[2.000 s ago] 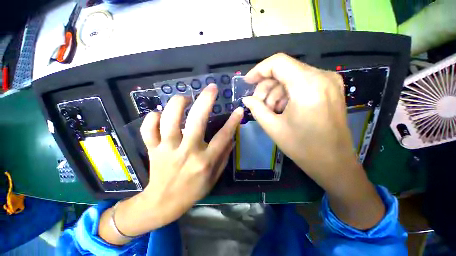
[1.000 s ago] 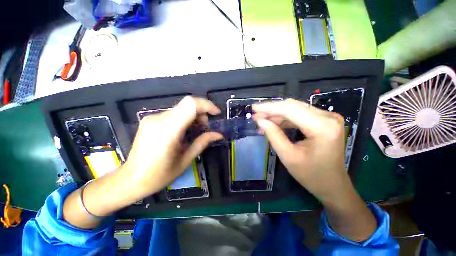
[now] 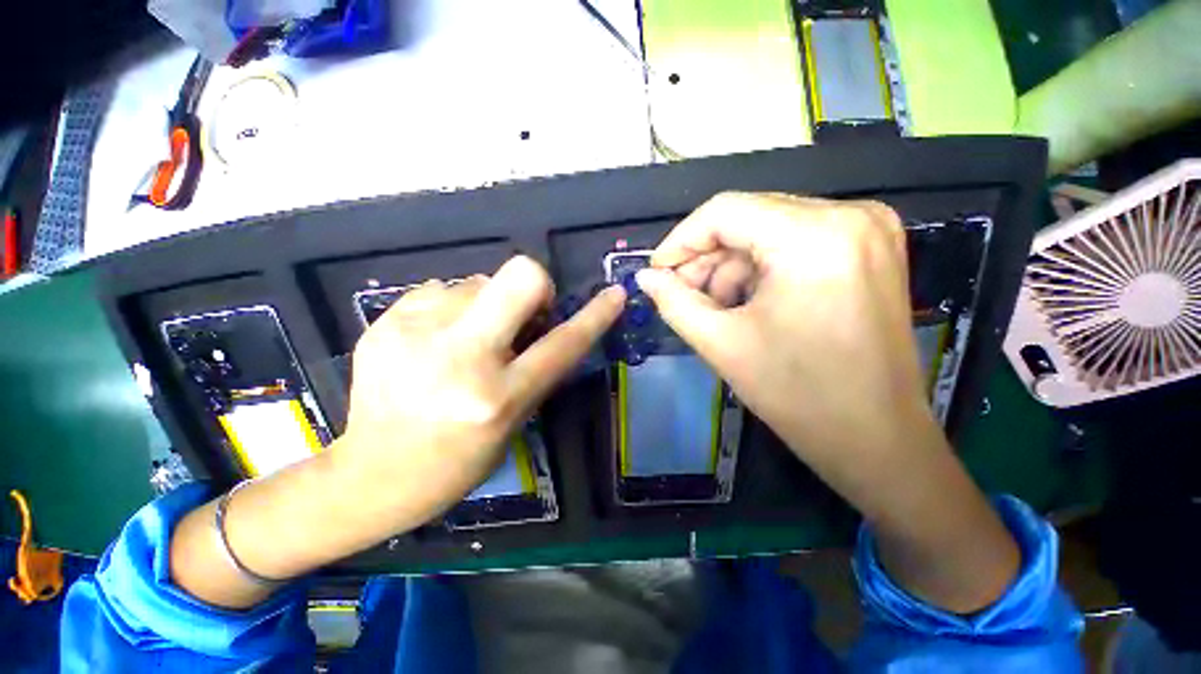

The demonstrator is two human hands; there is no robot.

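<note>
A black foam tray [image 3: 576,527] holds phones in its pockets. My left hand [image 3: 441,382] is over the second phone from the left and holds a clear sheet of dark rings [image 3: 635,336]. Its index finger reaches to the top of the third phone [image 3: 669,435]. My right hand [image 3: 790,303] is at the top of that phone, thumb and forefinger pinched together beside the left fingertip. What lies between those fingertips is too small to tell. The leftmost phone [image 3: 246,382] is uncovered, with a silver and yellow-edged battery. The rightmost phone [image 3: 951,263] is partly behind my right wrist.
Behind the tray are orange-handled cutters [image 3: 171,169], a tape roll [image 3: 250,125], a blue bin [image 3: 316,26] and a phone [image 3: 847,73] on a lime-green pad [image 3: 718,79]. A pink fan [image 3: 1139,283] stands at the right, near another person's arm [image 3: 1120,86].
The ring sheet, spread flat under my left fingers two seconds ago, was held up between both hands one second ago and is now lower over the third phone. My left index finger has stretched out.
</note>
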